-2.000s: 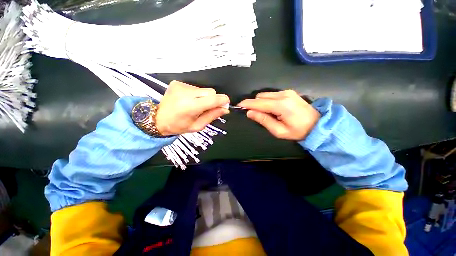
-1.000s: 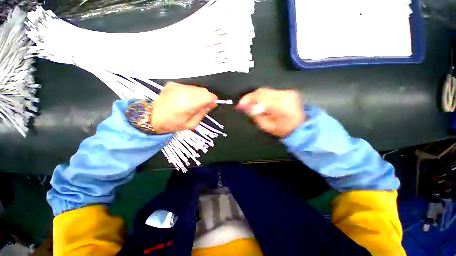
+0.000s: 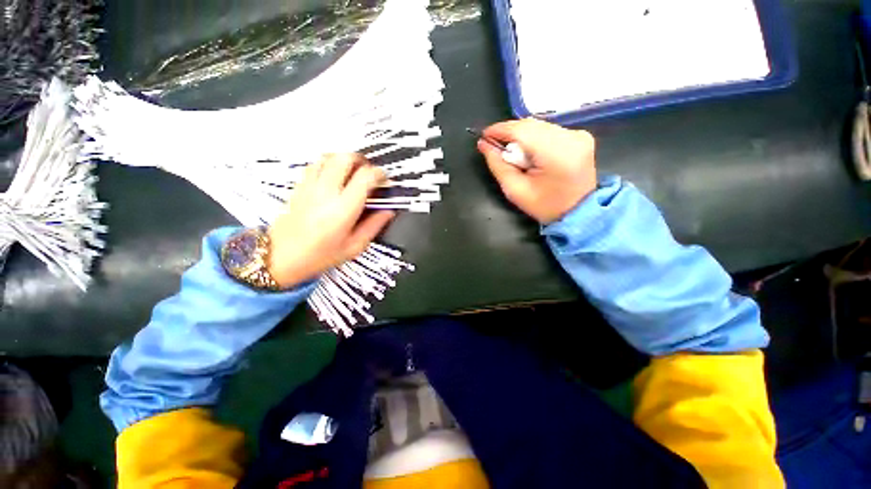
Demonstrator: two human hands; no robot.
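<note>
A large fan of white wires (image 3: 267, 129) lies on the bench, its ends spread toward the middle. My left hand (image 3: 329, 215) is over the lower edge of this fan, fingers on white wires by the housings at their ends; the fingertips are slightly blurred and their grip is unclear. A smaller group of white wire ends (image 3: 349, 291) sticks out below my left hand. My right hand (image 3: 540, 167) holds a thin dark pointed tool (image 3: 489, 140) at its fingertips, and a small white piece (image 3: 517, 155) shows between its fingers.
A blue tray (image 3: 649, 100) filled with white pieces stands at the upper right. Another white wire bundle (image 3: 57, 191) lies at the far left, with a dark grey bundle (image 3: 43, 48) behind it. A shiny clear strip (image 3: 258, 53) runs behind the wires. A pale looped handle (image 3: 862, 143) shows at the right edge.
My left hand has moved from the wire end it held to the large fan, whose ends are now more spread. My right hand has moved up and right, near the tray. The view has shifted.
</note>
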